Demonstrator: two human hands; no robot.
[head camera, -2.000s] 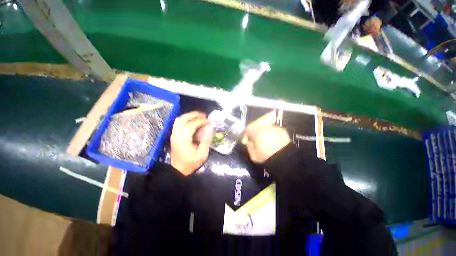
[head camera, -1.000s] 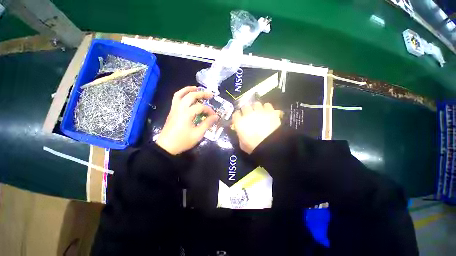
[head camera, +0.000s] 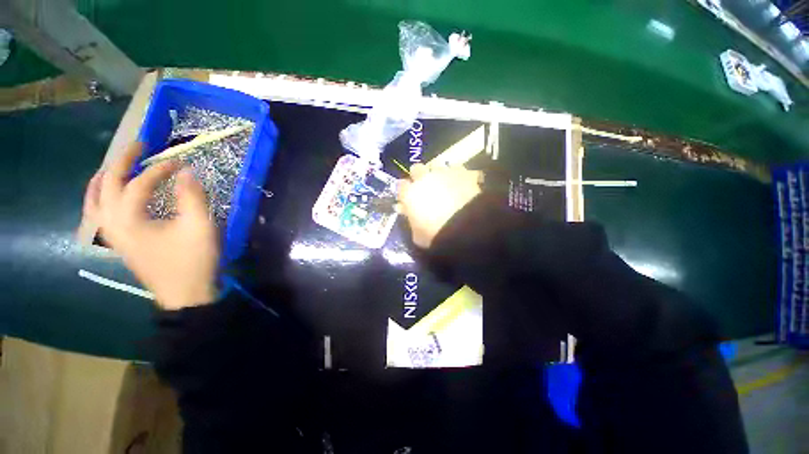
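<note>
The electronic unit (head camera: 353, 206), a white rounded square with multicoloured components, lies on the black printed mat (head camera: 355, 288). A clear plastic bag (head camera: 390, 106) trails from its top edge towards the green belt. My right hand (head camera: 439, 197) is curled at the unit's right side; a dark tip shows between it and the unit, but the hand hides what it holds. My left hand (head camera: 155, 226) is over the lower left of the blue parts bin (head camera: 253, 168), fingers apart and blurred, with nothing visible in it. Small metal parts (head camera: 226, 146) fill the bin under a pale strip (head camera: 200, 142).
Another unit (head camera: 738, 73) with a bag lies on the green belt (head camera: 550, 62) at the upper right. A grey post (head camera: 80, 49) stands at the upper left. Blue slatted crates (head camera: 792, 257) are at the far right. A cardboard box (head camera: 53, 390) is at the lower left.
My left hand has left the unit and moved left to the parts bin, its fingers opening. The unit now lies uncovered and turned on the mat. My right hand stays beside it.
</note>
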